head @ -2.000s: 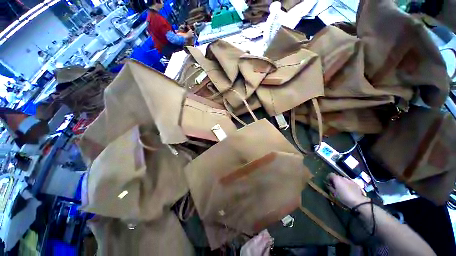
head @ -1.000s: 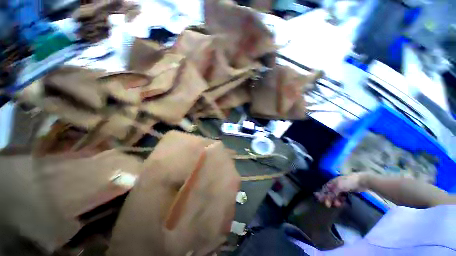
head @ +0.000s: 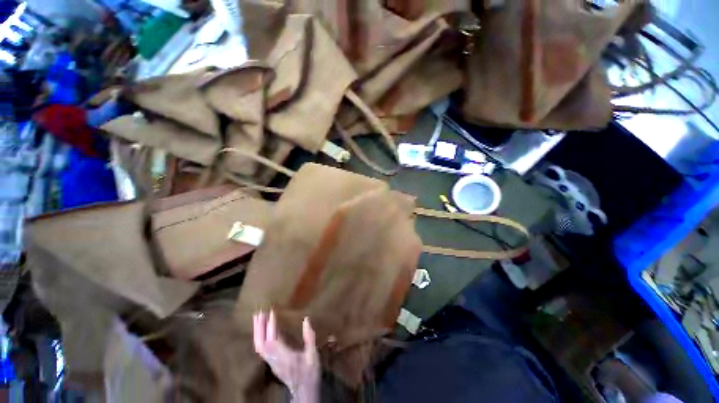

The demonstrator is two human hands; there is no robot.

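A tan bag body with a reddish-brown strip lies in front of me. Its thin strap loops right over the dark green table. Pale webbing tabs show at its right edge. My left hand is over the bag's lower left edge, fingers apart and nothing seen in it; the fabric there is blurred. A blurred hand shape, seemingly my right hand, is at the lower right edge, partly cut off; whether it holds anything cannot be told.
More tan bags are piled behind and left. A white roll, a power strip and a white animal-faced fan are at the right. A blue crate is at the far right. A person in red is at the upper left.
The view has swung right, then partly back left. My right hand has gone from the table past the blue crate to the lower right edge. My left hand has come over the bag.
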